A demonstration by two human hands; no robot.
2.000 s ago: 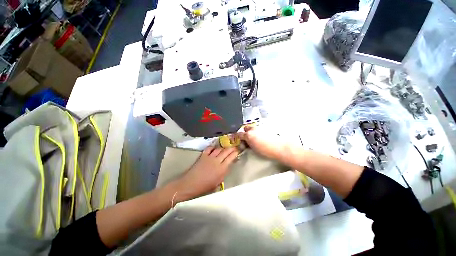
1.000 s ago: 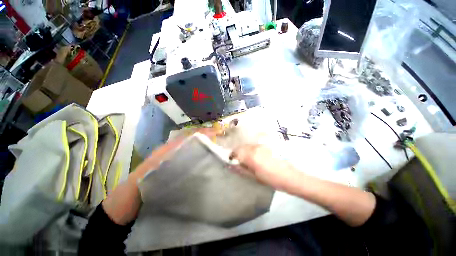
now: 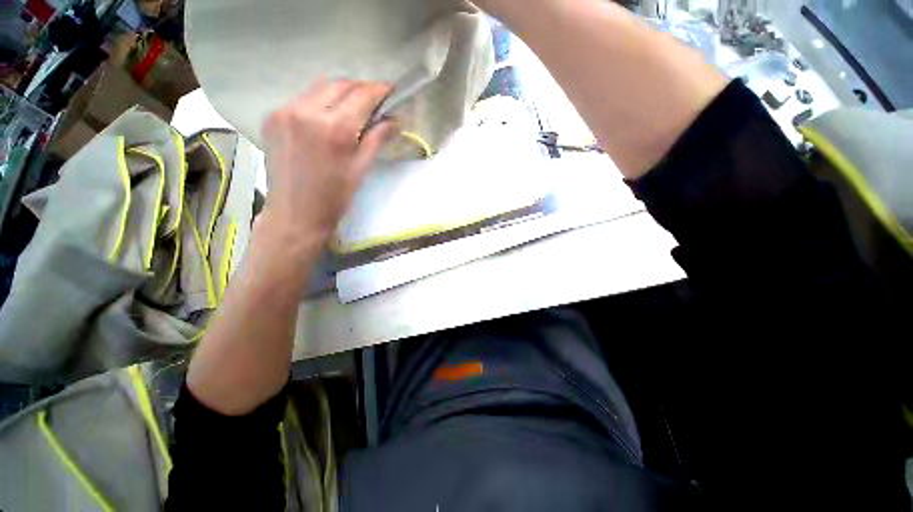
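A beige fabric bag (image 3: 300,45) with yellow edge binding is lifted up at the top of the view, above the white table (image 3: 400,325). My left hand (image 3: 325,140) is shut on the bag, pinching a fold of its fabric near the open edge. The bag's lower part, edged in yellow, lies bright on the table below. My right forearm reaches up past the top edge of the picture, so my right hand is out of view. The bag and my arm hide the sewing machine.
Stacked beige bags (image 3: 75,235) with yellow edges are at the left, and more lie at the lower left. Another bag (image 3: 871,160) is at the right edge. Loose hardware (image 3: 801,95) lies at the upper right. Cartons stand at the upper left.
The bag has been lifted up and away from me, and now covers the machine. My left hand has risen with it. My right hand has moved out past the top edge.
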